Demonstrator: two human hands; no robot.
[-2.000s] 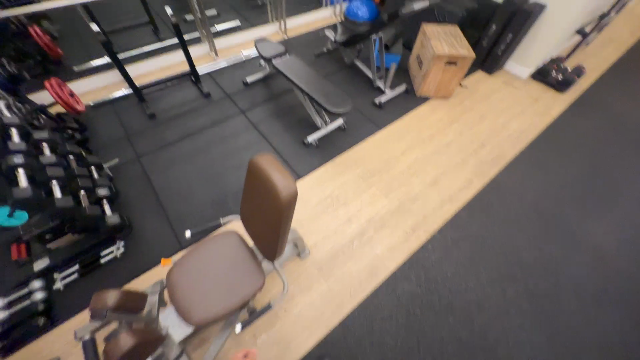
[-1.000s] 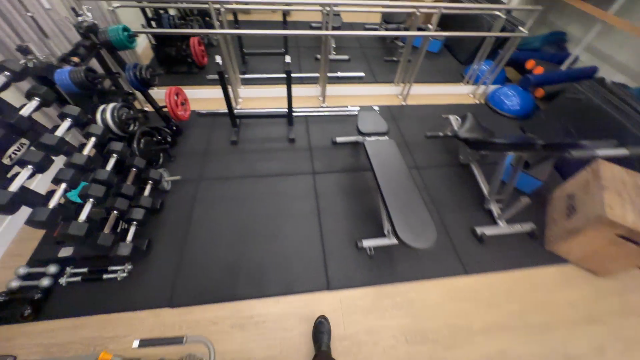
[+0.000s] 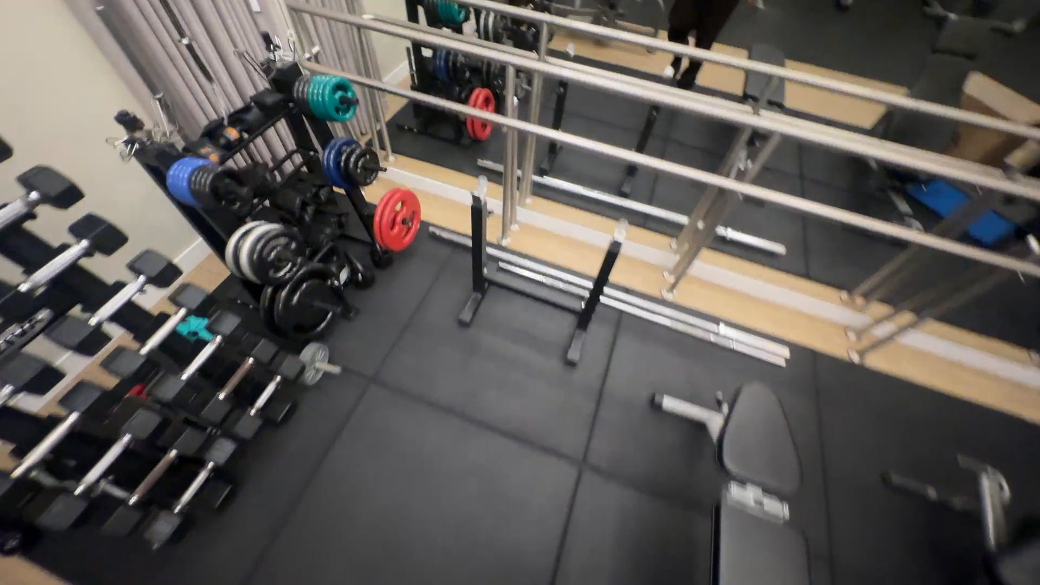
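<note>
Neither my left hand nor my right hand shows in the head view. A rack of dumbbells [image 3: 111, 463] with black heads and metal handles fills the left side. Behind it stands a weight plate rack with a teal plate [image 3: 329, 98], a blue plate [image 3: 192, 180] and a red plate [image 3: 397, 219]. A black squat stand [image 3: 601, 284] with two uprights is on the floor near the mirror. Long steel barbells [image 3: 691, 322] lie behind it. The padded weight bench [image 3: 760, 439] is at the lower right.
Metal rails [image 3: 617, 154] run in front of a wall mirror, which reflects the equipment and a person's dark-clothed legs. A small plate with a short bar [image 3: 315, 363] rests beside the dumbbell rack. Part of a metal-framed machine [image 3: 991, 504] is at the right edge. Black rubber tiles [image 3: 455, 479] cover the floor.
The view has swung left and closer to the racks and mirror. The wooden box and the foot seen a second ago are out of direct view.
</note>
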